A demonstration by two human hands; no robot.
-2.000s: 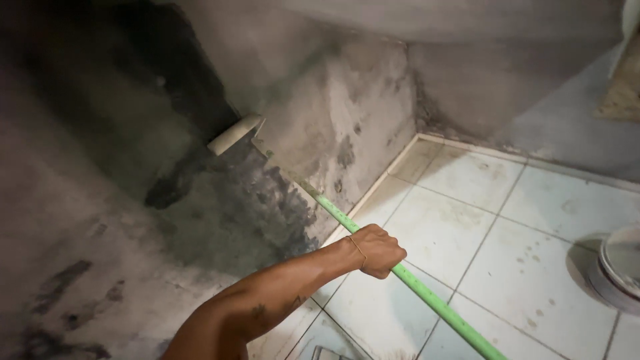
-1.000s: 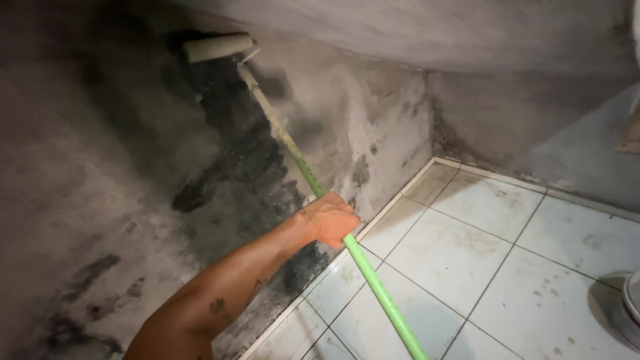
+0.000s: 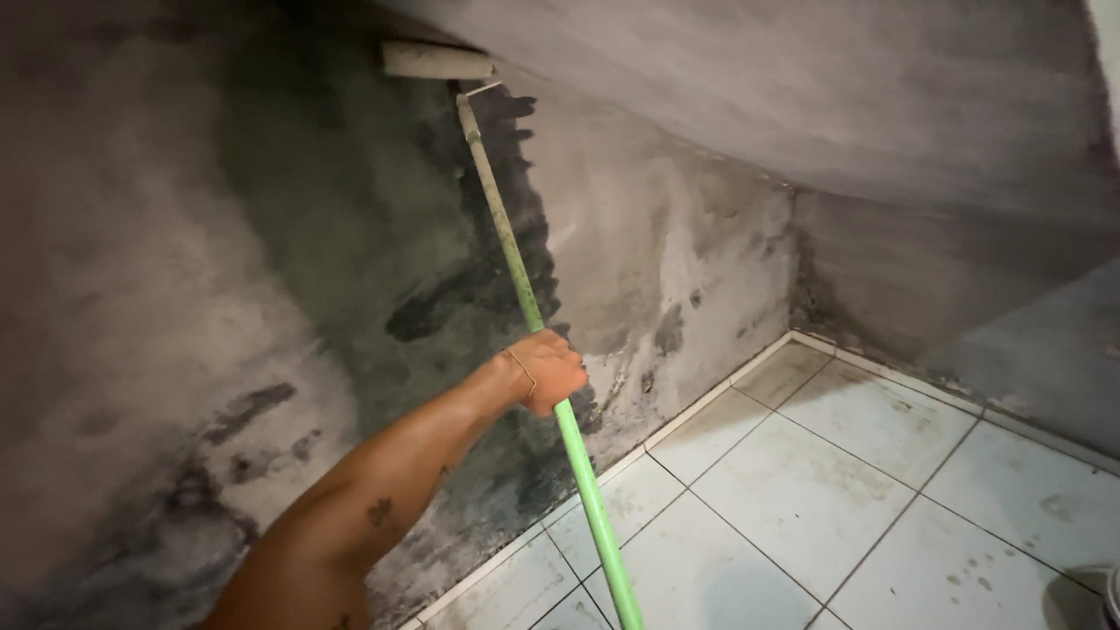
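My left hand (image 3: 551,371), with a thin band at the wrist, is closed around a green extension pole (image 3: 584,481). The pole slants up and away to a paint roller (image 3: 437,61), whose pale sleeve lies against the upper wall just under the sloping ceiling. Below and beside the roller the wall (image 3: 604,227) has a dark, wet-looking patch with a ragged right edge. The pole's lower end runs out of the bottom of the view. My right hand is not in view.
A sloping surface (image 3: 787,87) hangs low overhead and meets the wall. White floor tiles (image 3: 840,472), stained in places, run to a pale skirting strip (image 3: 682,429) and a corner. The rim of a round container (image 3: 1111,586) shows at the lower right edge.
The roller has moved up the wall to the edge of the sloping surface, and my left hand has moved with the pole, which now stands steeper. The dark patch reaches further along its right side.
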